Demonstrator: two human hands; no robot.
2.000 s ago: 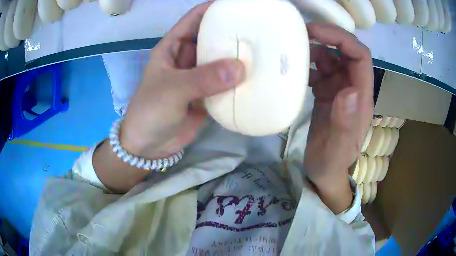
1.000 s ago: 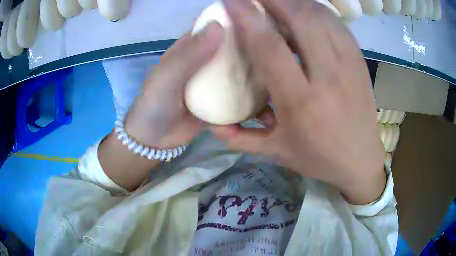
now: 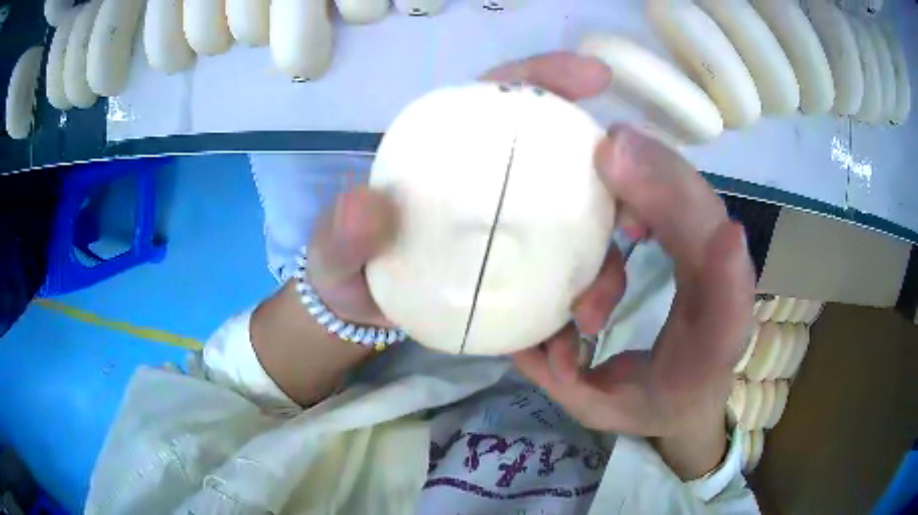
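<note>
Two cream housing half-shells [image 3: 433, 216] are held edge to edge in front of my chest and form a round body. A dark, slightly tilted seam runs down its middle, and small dark marks show at its top edge. My left hand [image 3: 352, 246] grips the left side, its thumb on the face and its other fingers mostly hidden. My right hand [image 3: 674, 292] holds the right side and lower edge with bent fingers. A fingertip also shows behind the top edge.
Rows of cream shells [image 3: 113, 45] lie on a white-grey sheet [image 3: 403, 86] along the bench, with more at the right. An open carton [image 3: 835, 387] with packed shells [image 3: 765, 352] stands at the lower right. A blue stool [image 3: 101, 226] stands on the blue floor at the left.
The round body has turned, so its seamed face now shows. My right hand has moved from across its front to its right side. More of the bench rows show.
</note>
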